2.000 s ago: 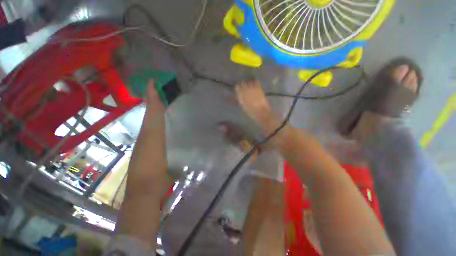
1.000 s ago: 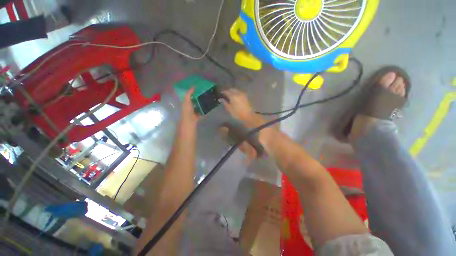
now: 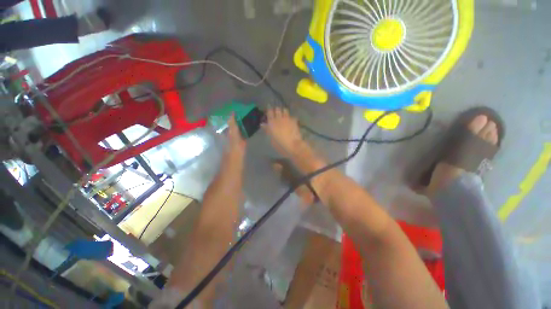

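A small green block with a black face (image 3: 244,119), perhaps a power adapter or socket, is near the floor at the picture's centre-left. My left hand (image 3: 235,134) grips it from below, thumb along its near side. My right hand (image 3: 282,128) is at the block's black face, fingers close together at a dark plug-like end (image 3: 263,118); the fingertips are blurred and hide most of it. A black cord (image 3: 260,220) crosses in front of my right forearm and loops over the floor.
A yellow and blue floor fan (image 3: 388,36) stands ahead. A red plastic stool (image 3: 115,130) lies at left with a pale cord (image 3: 199,62) over it. My sandalled foot (image 3: 477,142) is at right. A cardboard box (image 3: 317,271) and another red stool (image 3: 393,253) are below.
The green block has moved right from beside the red stool, held in my left hand. My right hand has come up to its black face.
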